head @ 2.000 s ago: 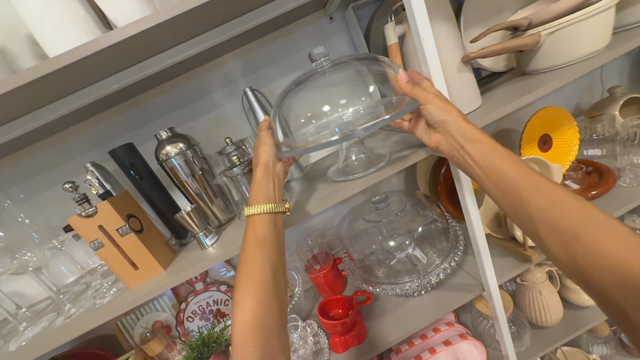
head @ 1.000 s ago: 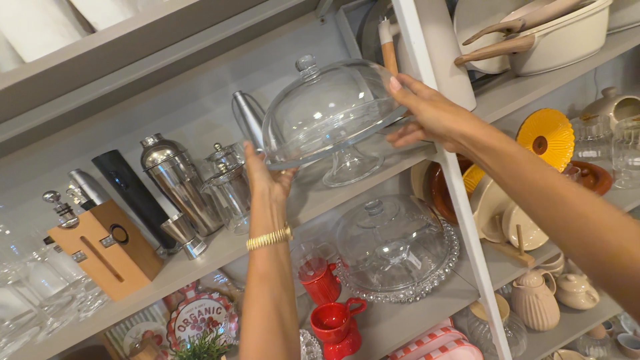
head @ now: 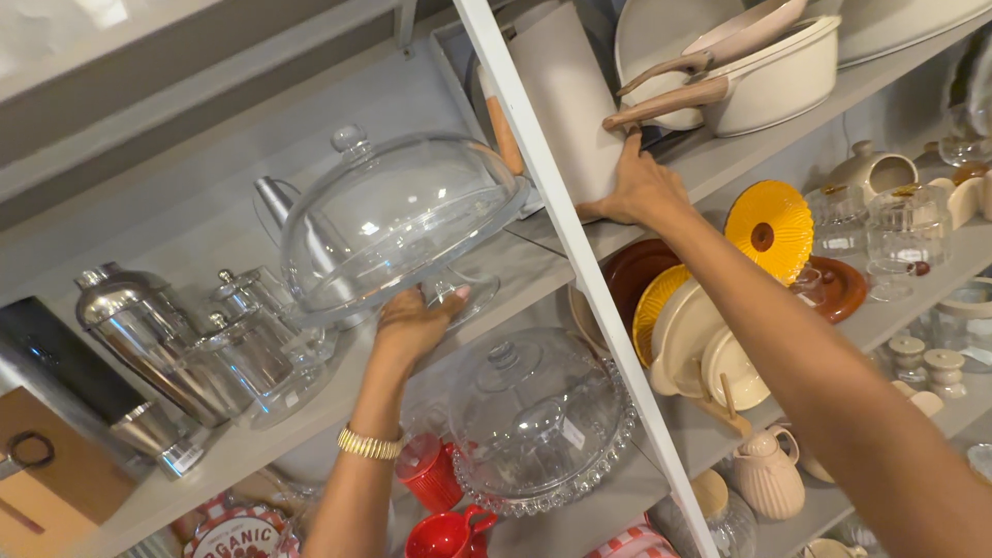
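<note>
A glass cake stand with a domed lid [head: 403, 225] sits on the shelf, left of the white upright. My left hand [head: 415, 322] is at its foot, below the plate, thumb and fingers around the stem area; part of the grip is hidden. Right of the upright, my right hand [head: 639, 190] reaches to a tall off-white cylinder [head: 566, 101], fingers spread along its lower side. Above that hand are the wooden handles [head: 674, 101] of a cream pot [head: 775, 77] and a pan.
A cocktail shaker [head: 147, 333], glass jars [head: 252, 349] and a black cylinder [head: 66, 360] stand left. Below are another domed glass stand [head: 535, 418] and red cups [head: 446, 535]. The white upright [head: 542, 170] runs between the hands; yellow and cream dishes [head: 767, 232] stand right.
My right hand has left the glass dome and moved right to the off-white cylinder. My left hand has gone from the dome's left edge to under the plate.
</note>
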